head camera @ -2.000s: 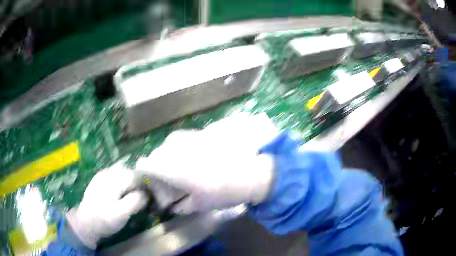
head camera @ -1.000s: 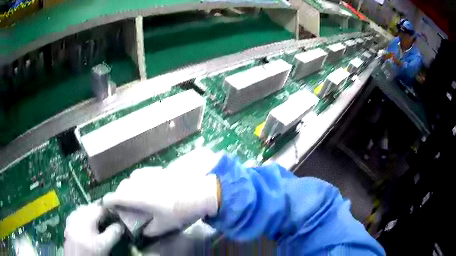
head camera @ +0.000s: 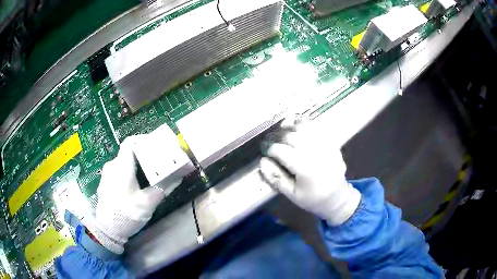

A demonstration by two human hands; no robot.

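My gloved left hand (head camera: 126, 190) grips a small silver heat sink (head camera: 163, 152) near the front edge of the green circuit board (head camera: 196, 97). A longer silver heat sink (head camera: 234, 120) lies to its right, with a narrow gap and a bit of yellow insulating sheet (head camera: 183, 143) between them. My gloved right hand (head camera: 305, 169) is at the front side of this longer heat sink, fingers curled near its right part; whether it grips it is hard to tell. A large finned heat sink (head camera: 196, 52) stands behind.
A black lead (head camera: 197, 220) hangs over the front metal rail (head camera: 234, 199). Yellow sheets (head camera: 46, 171) lie on the board at left. Another small heat sink (head camera: 392, 27) stands on the board at right. A black block (head camera: 99, 64) is at the rear corner.
My hands have moved apart; before, they were together over a dark part. The small and longer heat sinks now show at the board's front. The view has moved closer to the board.
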